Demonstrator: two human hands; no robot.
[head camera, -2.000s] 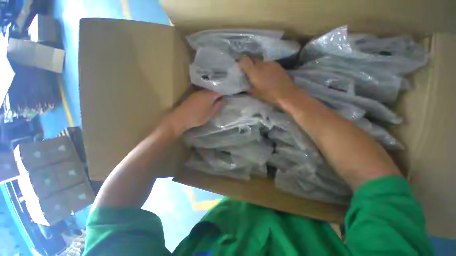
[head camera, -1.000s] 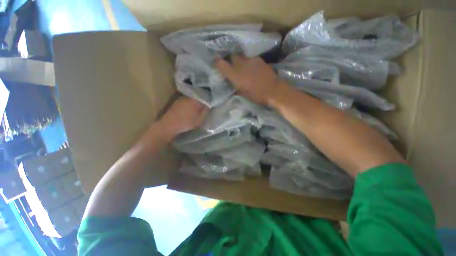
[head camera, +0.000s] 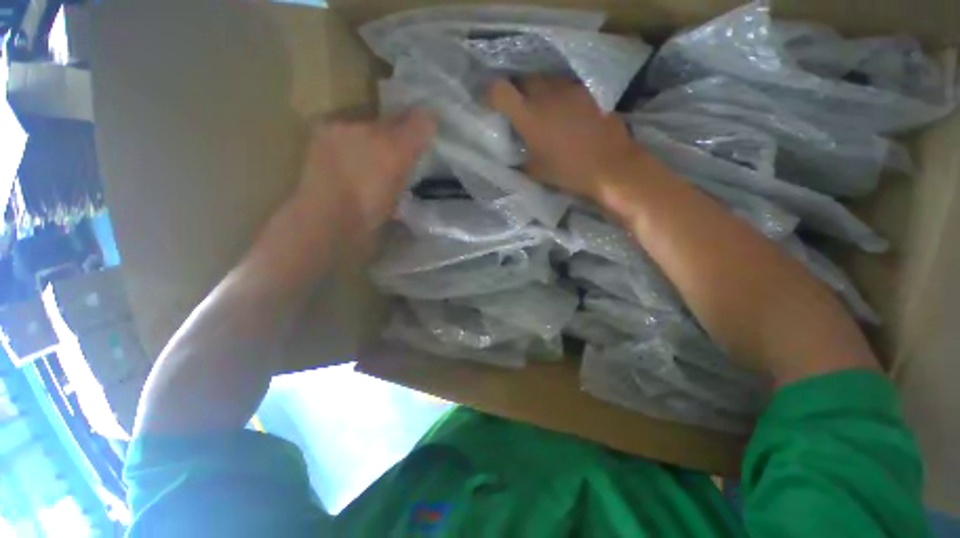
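Several translucent grey-white bagged parts (head camera: 474, 252) lie in two overlapping rows inside the large open brown carton (head camera: 547, 418). My left hand (head camera: 363, 163) is blurred at the carton's left wall, its fingertips at the left edge of an upper-left bag (head camera: 447, 105). My right hand (head camera: 558, 131) lies on the same bag from the right, fingers bent against the plastic. Its fingertips are partly hidden in the folds. I cannot tell whether either hand grips the bag. A dark part shows through the plastic below the left hand.
The carton's wide left flap (head camera: 200, 158) stands out beside my left forearm. Stacked cartons (head camera: 100, 326) and a dark bundle (head camera: 58, 163) are at the far left. The right carton wall (head camera: 926, 273) rises beside my right forearm.
My left hand has moved up along the carton's left side, from below the upper-left bag to its left edge. The bag has shifted and creased. The view has moved closer to the carton.
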